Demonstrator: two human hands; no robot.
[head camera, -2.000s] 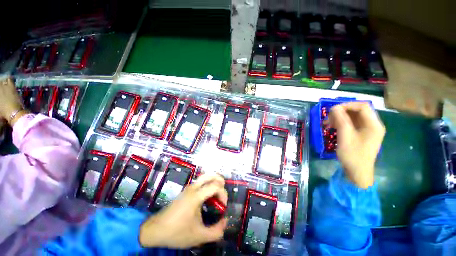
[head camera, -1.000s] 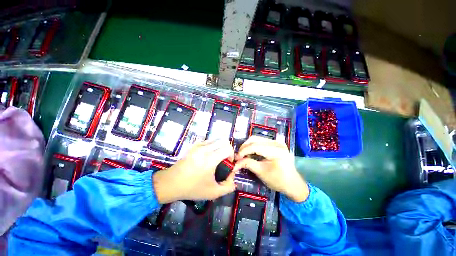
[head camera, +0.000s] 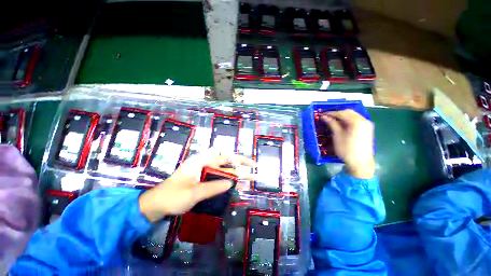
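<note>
My left hand holds a phone housing over the middle of the clear blister tray; its black face and red end show beside my thumb. My right hand is over the blue parts bin, fingertips bent down at the small red parts. Whether the fingers pinch a part cannot be told. Several black housings with red rims lie in the tray, such as one at the right and one at the front. My forearm covers some of the tray's lower left.
A grey metal post and pale rail stand behind the tray. Another tray of housings lies beyond. Brown cardboard is at upper right. A pink sleeve is at left, another person's blue sleeve at right.
My right hand has left the housing and moved right to the bin. My left hand has opened its grip somewhat, showing more of the housing. The view has shifted.
</note>
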